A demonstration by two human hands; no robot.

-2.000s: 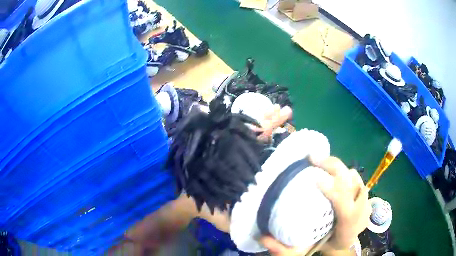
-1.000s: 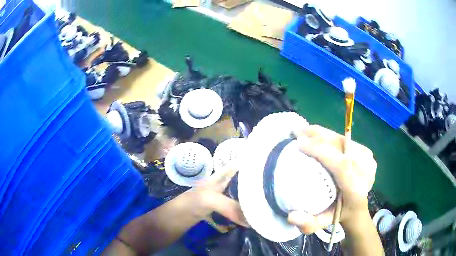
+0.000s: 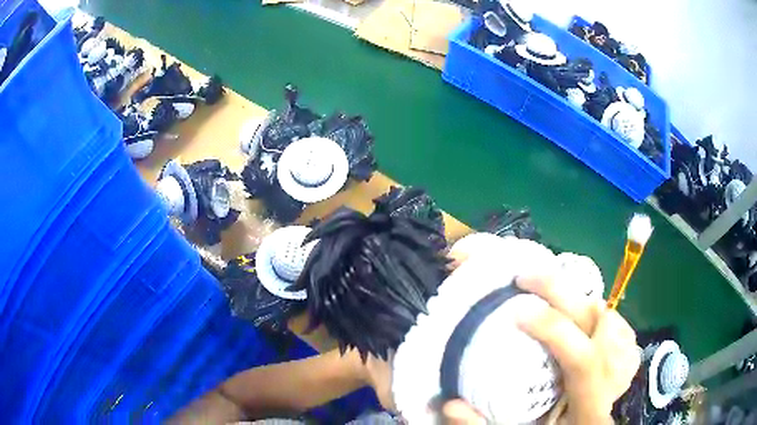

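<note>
My right hand (image 3: 593,344) grips the white hat (image 3: 506,357) with a black band, its dome towards me. The small brush (image 3: 631,259) is also held in this hand, its white tip pointing up past the fingers. The figure's spiky black hair (image 3: 373,278) shows left of the hat brim. My left hand (image 3: 380,378) is mostly hidden behind the hair and hat; only its edge and the forearm show. Whether its fingers hold the figure cannot be seen.
Stacked blue crates (image 3: 91,241) stand close at the left. More figures with white hats (image 3: 312,169) lie on the tan bench (image 3: 236,112). Beyond is the green belt (image 3: 415,124), with a filled blue crate (image 3: 548,112) and brown cardboard (image 3: 407,31). Figures also lie at the lower right.
Since a second ago, the spiky hair has come into view left of the hat. The hat and right hand sit lower, and the brush tip has moved right. The left hand is now mostly hidden.
</note>
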